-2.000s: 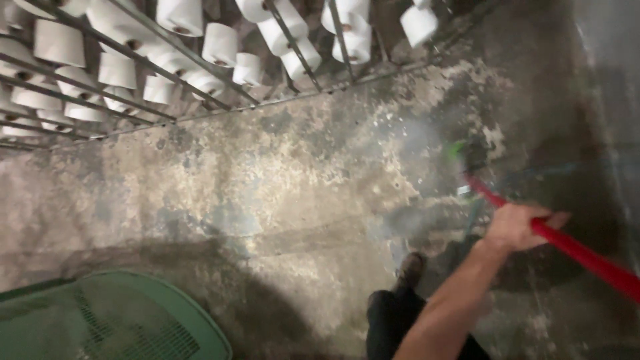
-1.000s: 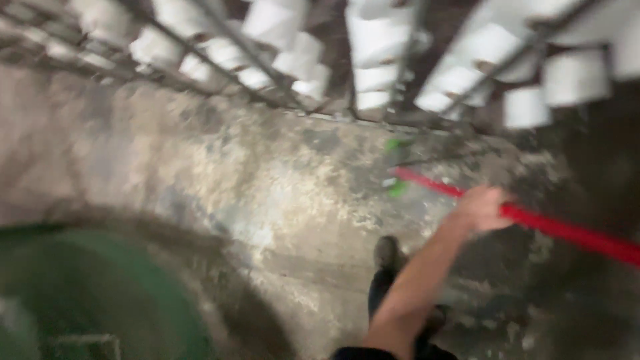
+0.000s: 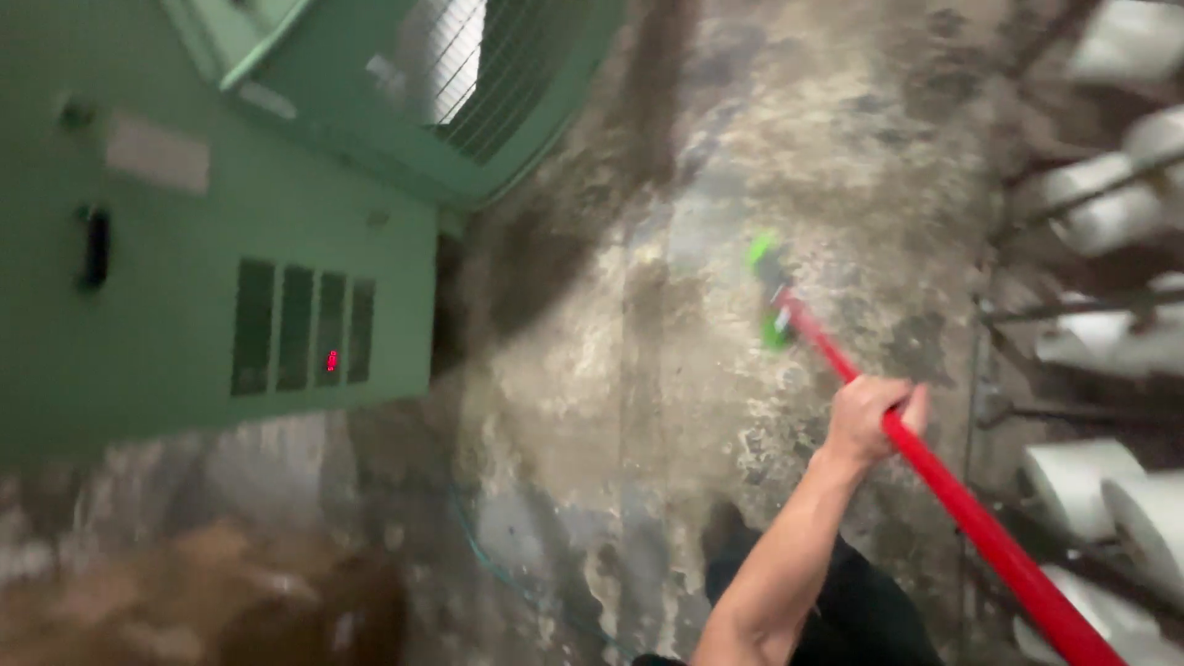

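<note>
My left hand [image 3: 874, 421] is closed around the red pole [image 3: 971, 527] of a floor broom or mop; its exact kind is unclear. The blurred head [image 3: 772, 287], dark in the middle with bright green ends, is at the concrete floor [image 3: 684, 370], up and left of my hand. Toward the lower right, the pole runs out of the frame. My right hand is not in view.
A large green machine housing [image 3: 185, 324] with slatted vents and a round mesh opening stands at left. White yarn-like cones [image 3: 1101, 199] sit on a metal rack [image 3: 1064, 310] at right. A brown heap [image 3: 213, 592] lies lower left, and a thin green line [image 3: 490, 564] crosses the floor.
The view has turned strongly: the rack, formerly along the top, is now at right, and more of the green machine shows. My left hand has kept hold of the pole.
</note>
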